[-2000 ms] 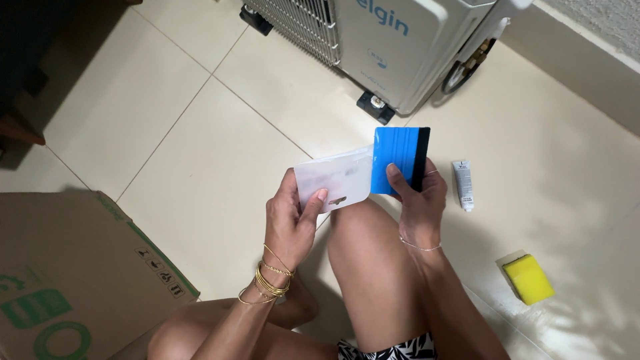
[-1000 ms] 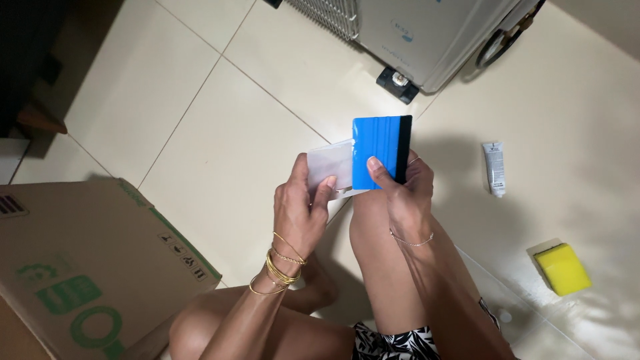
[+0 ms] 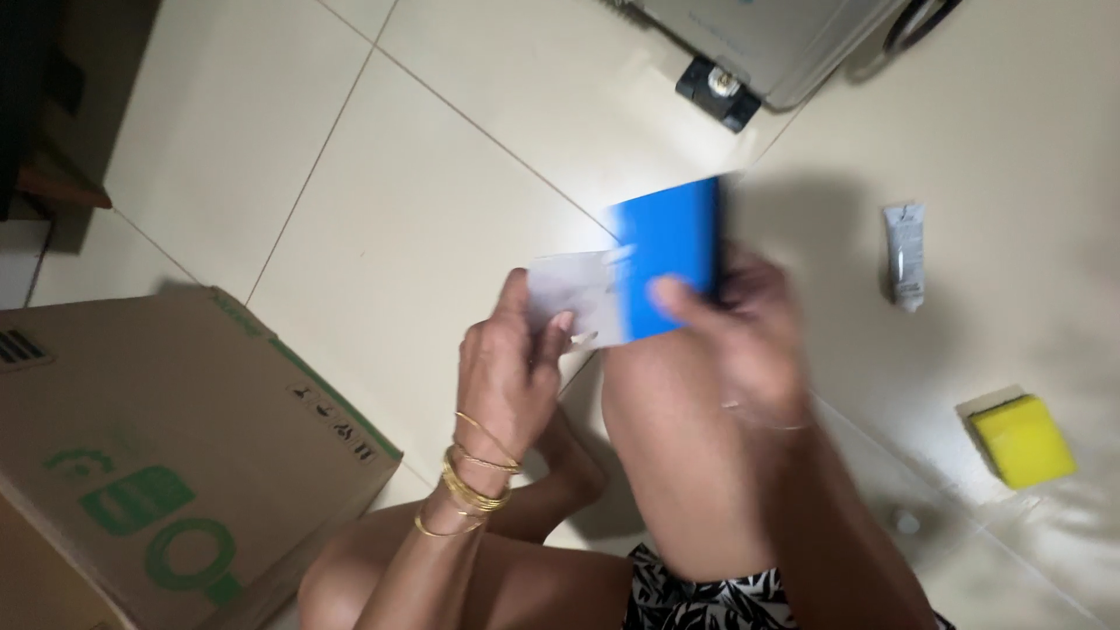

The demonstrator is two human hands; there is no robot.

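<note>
My left hand [image 3: 516,367], with gold bangles on its wrist, pinches a pale, thin sleeve or card [image 3: 573,293] with a cut-out near its lower edge. In my right hand [image 3: 752,332] is a blue flat squeegee card [image 3: 661,254] with a black edge strip, blurred by motion. The thumb lies across its blue face. The blue card overlaps the right end of the pale sleeve, above my bent knee. Whether its end is inside the sleeve I cannot tell.
A small tube [image 3: 906,258] and a yellow sponge [image 3: 1024,442] lie on the tiled floor at the right. An air-conditioner outdoor unit [image 3: 770,44] stands on a black foot [image 3: 717,94] at the top. A printed cardboard box [image 3: 175,420] fills the lower left.
The blue card has tilted in my right hand and is now blurred. My left hand still holds the pale sleeve. The view has shifted, showing less of the outdoor unit.
</note>
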